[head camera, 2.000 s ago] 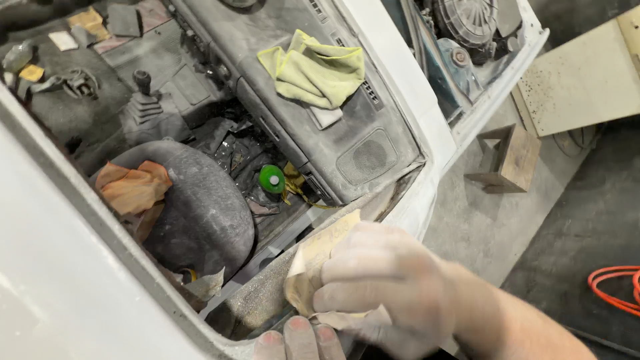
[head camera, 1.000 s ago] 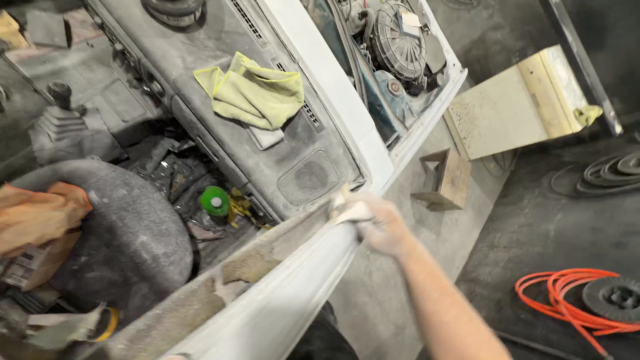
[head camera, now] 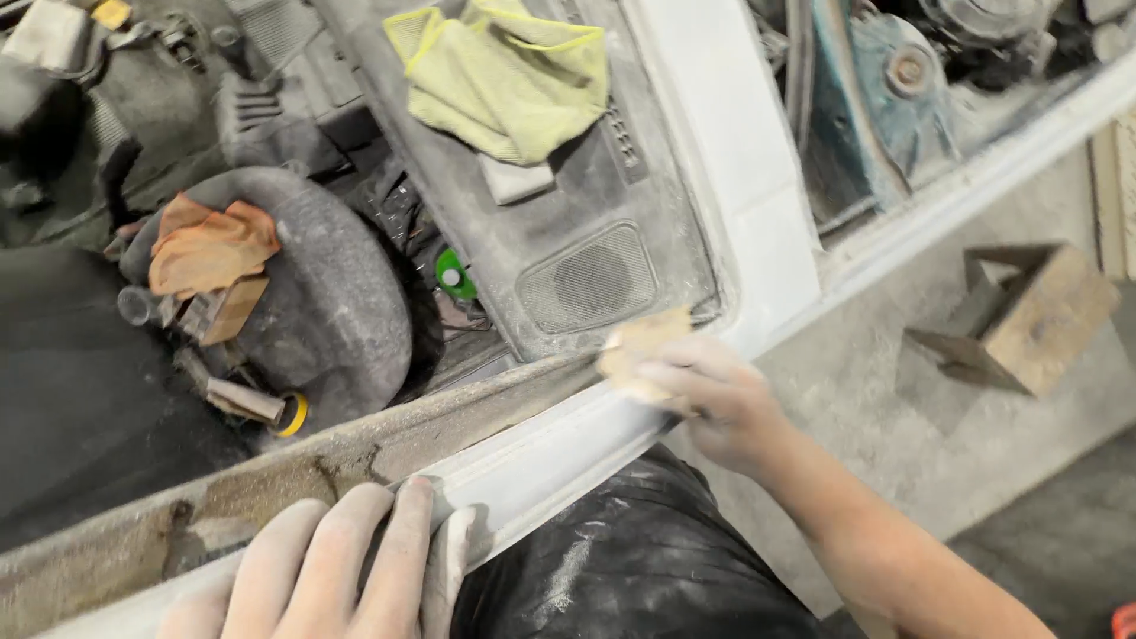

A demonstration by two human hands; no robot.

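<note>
My right hand (head camera: 710, 399), dusty and slightly blurred, grips a tan sheet of sandpaper (head camera: 643, 351) against the car's pillar near the corner of the dashboard. My left hand (head camera: 346, 568) rests spread over the white car pillar (head camera: 550, 444) at the lower left, fingers on its edge and no object seen in it. Between the hands runs the pillar's white painted face, beside a dusty brownish inner strip (head camera: 426, 430). A yellow-green microfiber cloth (head camera: 510, 80) lies on the dusty dashboard (head camera: 586, 204), partly over a white block (head camera: 515, 177).
An orange cloth or glove (head camera: 213, 244), a brown block (head camera: 232, 311) and a roll with a yellow rim (head camera: 291, 414) lie on the round grey surface (head camera: 328, 275). A green-capped item (head camera: 454, 273) sits below the dashboard. On the floor stands a wooden box frame (head camera: 1038, 319).
My left hand has come into view on the pillar since one second ago. The right hand still holds the sandpaper near the dashboard corner. The view has shifted.
</note>
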